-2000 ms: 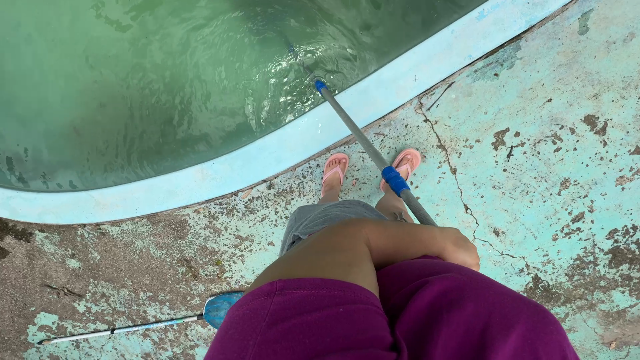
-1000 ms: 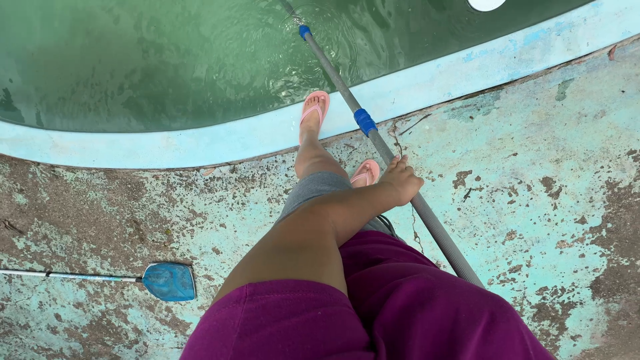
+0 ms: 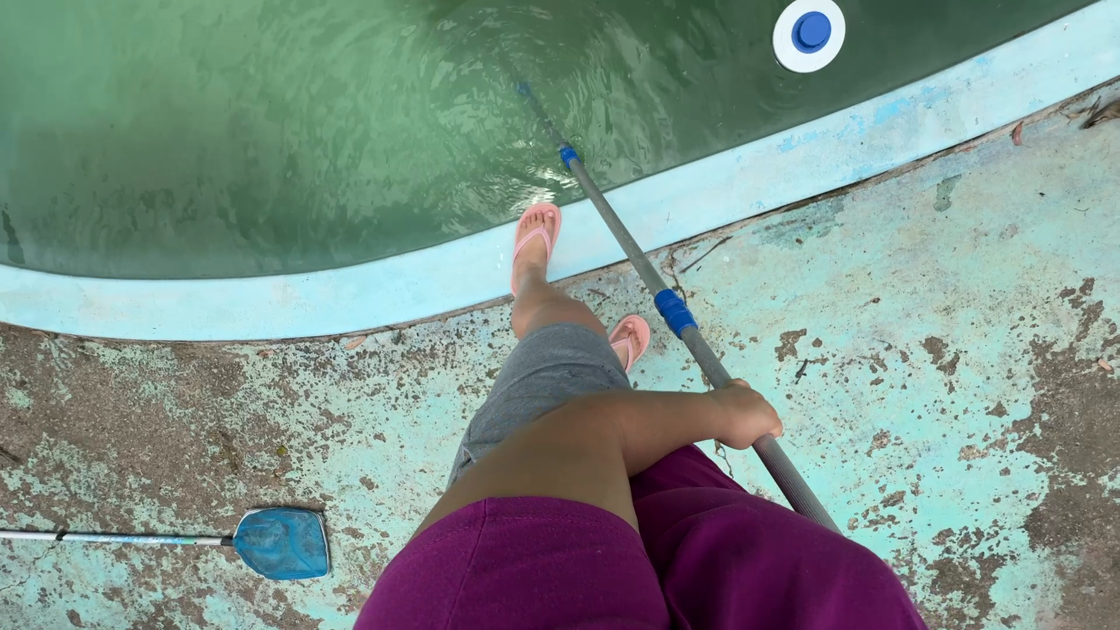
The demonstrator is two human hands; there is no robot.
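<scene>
My left hand (image 3: 746,415) is closed around a grey telescopic pole (image 3: 619,229), below its blue locking collar (image 3: 674,312). The pole slants up and left across the pale blue pool edge. Another blue collar (image 3: 569,156) is near the waterline, and the far part goes down into murky green water (image 3: 332,140), where its end is hidden. Below my hand the pole runs down to the right behind my purple shirt. My right hand is out of view.
One foot in a pink flip-flop (image 3: 536,229) stands on the pool coping (image 3: 394,289), the other (image 3: 630,339) on cracked, peeling deck. A blue skimmer net (image 3: 282,542) with a pole lies at lower left. A white and blue round float (image 3: 809,35) is on the water at upper right.
One foot has moved from the deck onto the pool coping. My left hand is closer to the pole's nearer blue collar than two seconds ago. The view has shifted, bringing the float into sight.
</scene>
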